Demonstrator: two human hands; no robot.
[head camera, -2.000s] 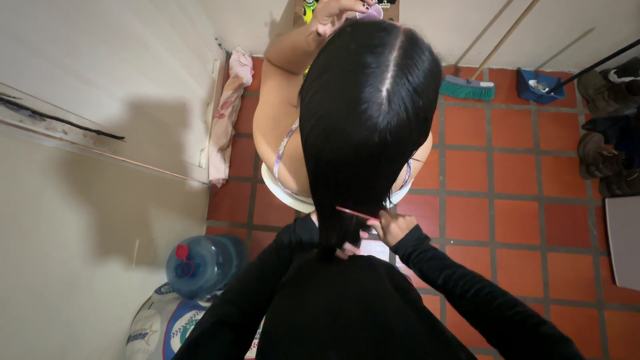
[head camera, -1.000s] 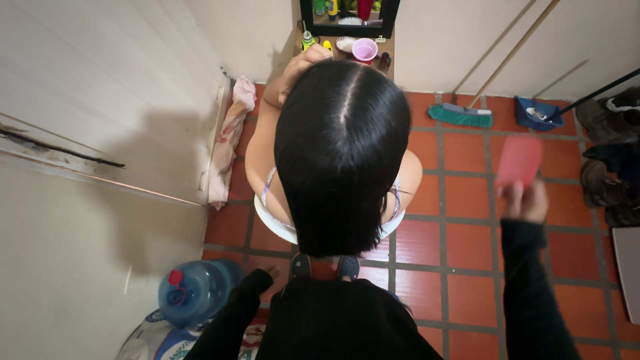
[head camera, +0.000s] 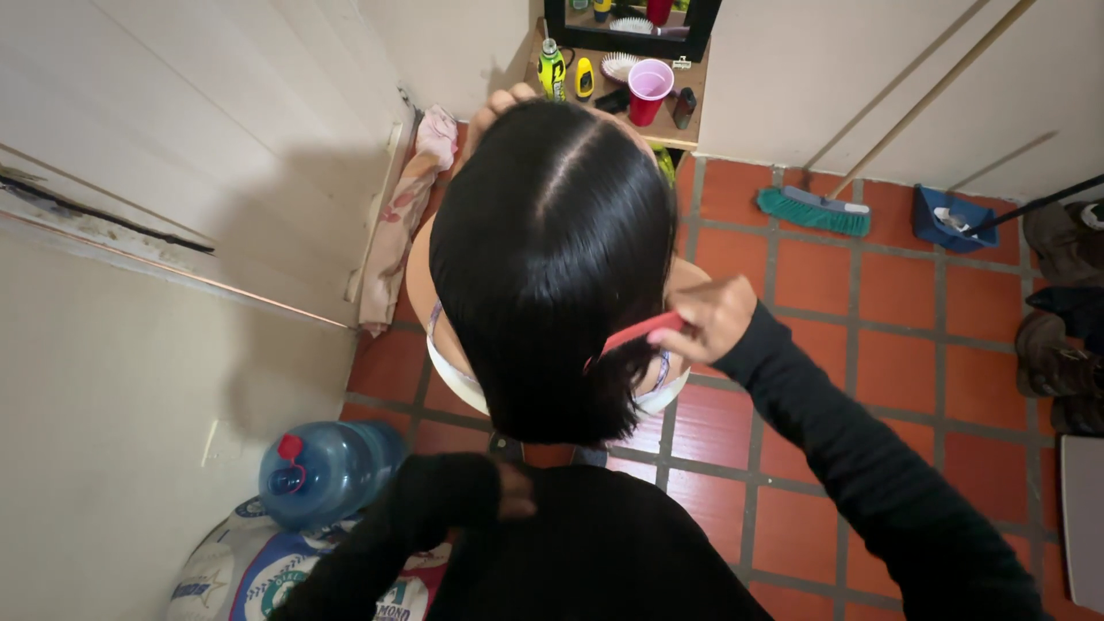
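Observation:
A seated person's straight dark hair (head camera: 552, 259), parted along the top, hangs down the back of the head. My right hand (head camera: 709, 321) grips a red comb (head camera: 642, 329) at the right side of the hair, with the comb's far end against the strands. Low in the view, my left hand (head camera: 515, 492) is near my black top, below the hair ends; it is blurred and its fingers are partly hidden by the sleeve. One hand of the seated person is raised by the front of the head.
Ahead stands a small wooden table (head camera: 681, 134) with a mirror, a red cup (head camera: 649, 90), a hairbrush and bottles. A broom (head camera: 815, 211) and blue dustpan (head camera: 940, 220) are by the wall, shoes (head camera: 1056, 354) at right. A water jug (head camera: 328, 470) is at lower left.
My right hand has brought the red comb from the far right back to the hair. Two seconds ago both my hands were at the hair ends. My left hand has moved toward my top.

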